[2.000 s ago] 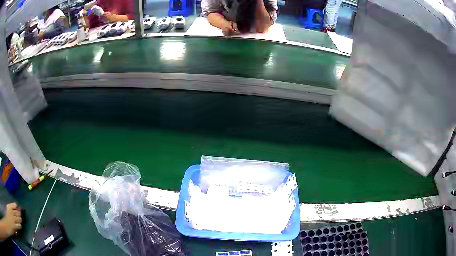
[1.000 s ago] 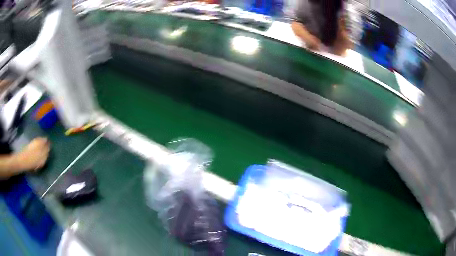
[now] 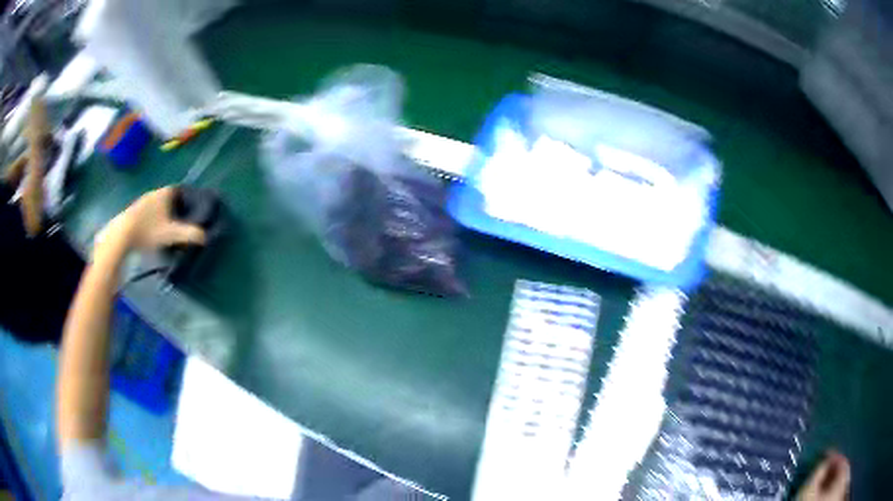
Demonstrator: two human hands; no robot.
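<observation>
My left hand (image 3: 155, 227) reaches out at the left and grips a black device housing (image 3: 202, 217) above the green bench; a thin dark lead shows by the hand. The picture is blurred. My right hand (image 3: 827, 481) shows only as a fingertip or two at the lower right edge; the rest is cut off. A label sheet (image 3: 543, 362) with printed rows lies in front of me. Right of it are a white dot sticker strip (image 3: 634, 377) and a clear shiny sheet of round black pads (image 3: 752, 367).
A blue plastic bin (image 3: 563, 252) full of white pieces stands behind the sheets. A crumpled clear bag of dark parts (image 3: 397, 230) lies left of it. A white foam sheet (image 3: 235, 435) is low beside the bench. Another person's arm (image 3: 35, 161) is at far left.
The view has turned left and down. My left hand has come in and taken hold of the black housing that lay on the bench. The sheets now show more fully, and my right fingertips have appeared.
</observation>
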